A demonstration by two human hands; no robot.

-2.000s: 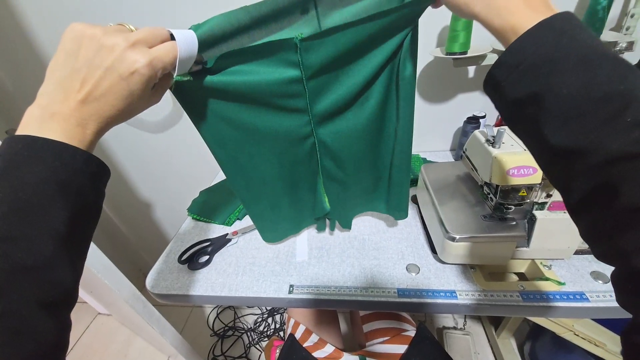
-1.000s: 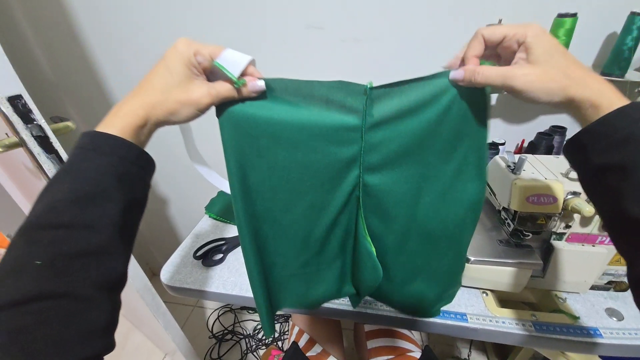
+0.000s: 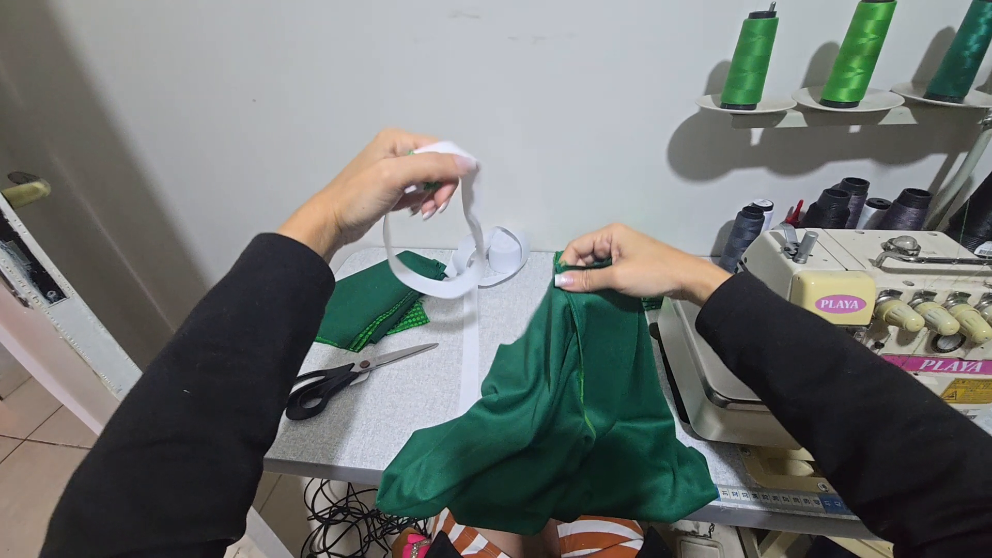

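My left hand [image 3: 395, 182] is raised above the table's left part and grips a white elastic band [image 3: 431, 288], which hangs from the fingers in a loop. Between thumb and fingers, my right hand [image 3: 620, 263] pinches the top edge of a green fabric piece [image 3: 542, 418]. The cloth hangs down in folds over the table's front edge, a bright green seam showing along it. Behind the loop, more white band [image 3: 504, 252] lies coiled on the table. Folded green fabric pieces [image 3: 372, 302] and black-handled scissors [image 3: 333, 384] lie at the left.
A serger [image 3: 833, 302] stands at the right of the grey table [image 3: 325, 449]. Green thread cones [image 3: 750, 62] stand on a rack above it, dark thread spools [image 3: 831, 208] behind it. A measuring tape [image 3: 775, 500] runs along the front edge. Black cables [image 3: 349, 515] lie below.
My left hand has let go of the fabric and is now raised with the white band. My right hand has come down and inward with the cloth, which was spread between both hands before.
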